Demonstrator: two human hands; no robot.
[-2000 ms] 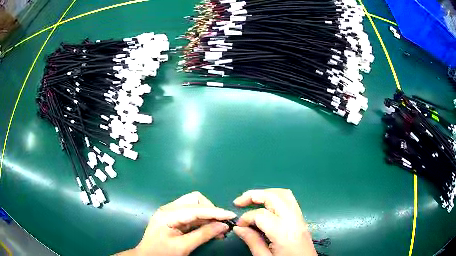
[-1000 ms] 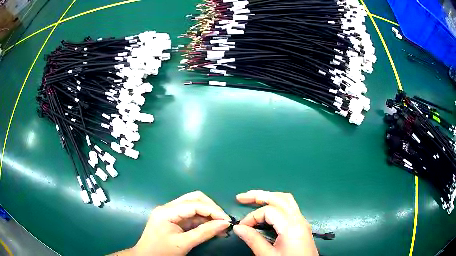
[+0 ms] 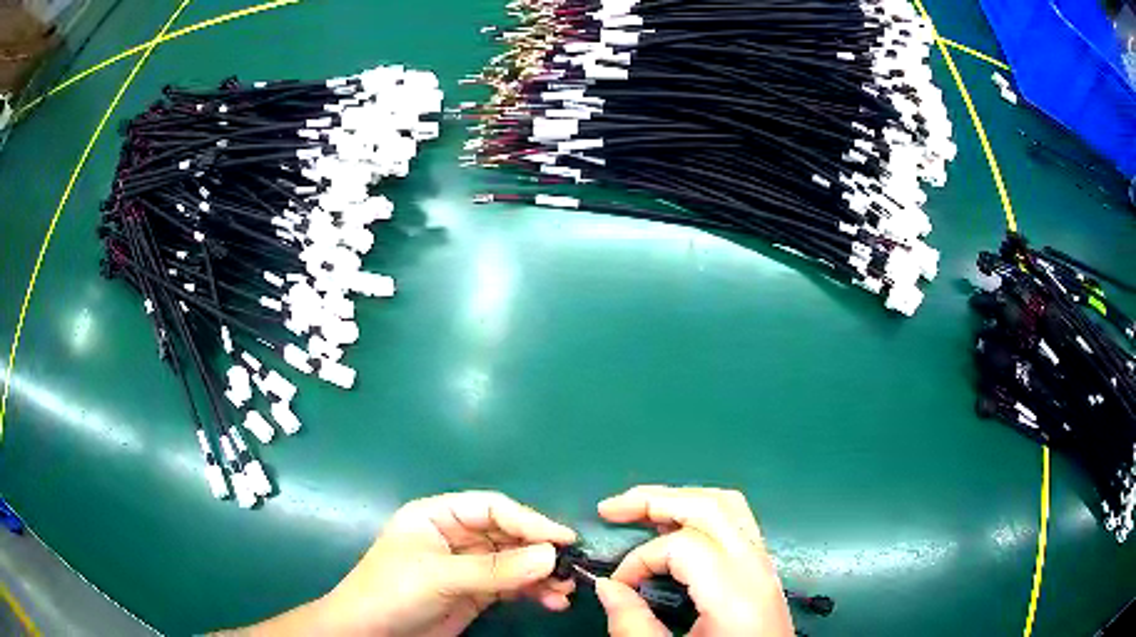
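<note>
My left hand pinches a small black connector housing between thumb and fingertips, near the bottom centre. My right hand is just to its right, with thumb and index finger on a thin wire that runs to the housing. Black sleeving lies under the right fingers and is partly hidden by them. A small black plug sticks out to the right of my right hand. Whether the wire tip is inside the housing cannot be told.
A fanned pile of harnesses with white plugs lies at left. A large pile of sleeved leads lies at top centre, one lead along its near edge. A dark tangled harness pile lies at right. A blue bin is at upper right.
The black housing is now more visible at my left fingertips, and a thin wire shows between the two hands. My right thumb has drawn slightly away from the left fingertips. The view has shifted slightly.
</note>
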